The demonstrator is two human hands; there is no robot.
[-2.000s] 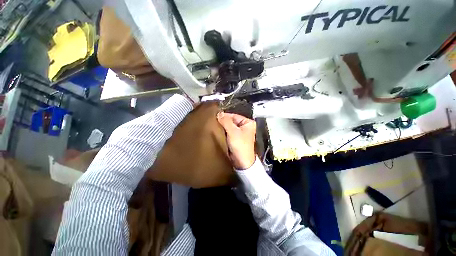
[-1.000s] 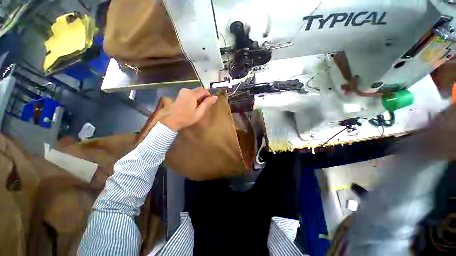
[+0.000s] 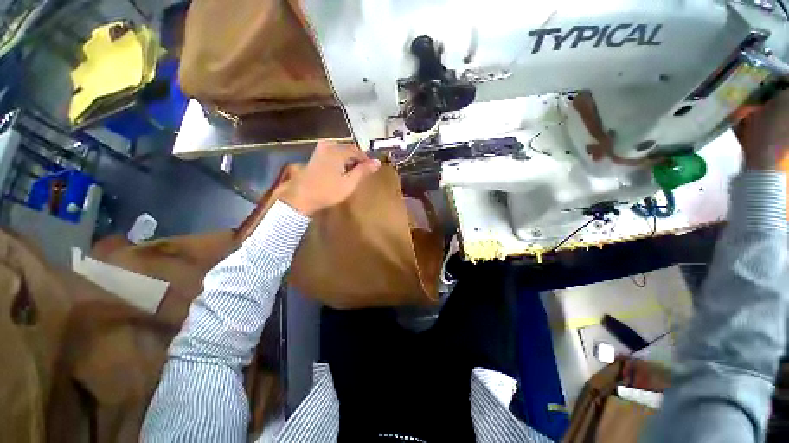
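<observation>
A tube-shaped brown workpiece [image 3: 363,238] hangs from the needle area [image 3: 424,147] of the white sewing machine [image 3: 554,43], its open end facing right. My left hand [image 3: 327,177] holds the upper edge of the cloth just left of the needle area, fingertips pinching it. My right hand [image 3: 766,134] is at the right end of the machine head, cut off by the picture's edge; its fingers and what they touch cannot be made out.
A green round knob [image 3: 680,171] and teal scissor handles [image 3: 655,208] are right of the bed. A brown stack [image 3: 251,56] is on the side table [image 3: 195,134]. A brown heap [image 3: 112,346] lies left, yellow pieces [image 3: 112,69] beyond. More brown cloth is at lower right.
My right hand has left the cloth by the needle and moved to the machine's right end. My left hand now shows, holding the cloth edge. The view has shifted slightly.
</observation>
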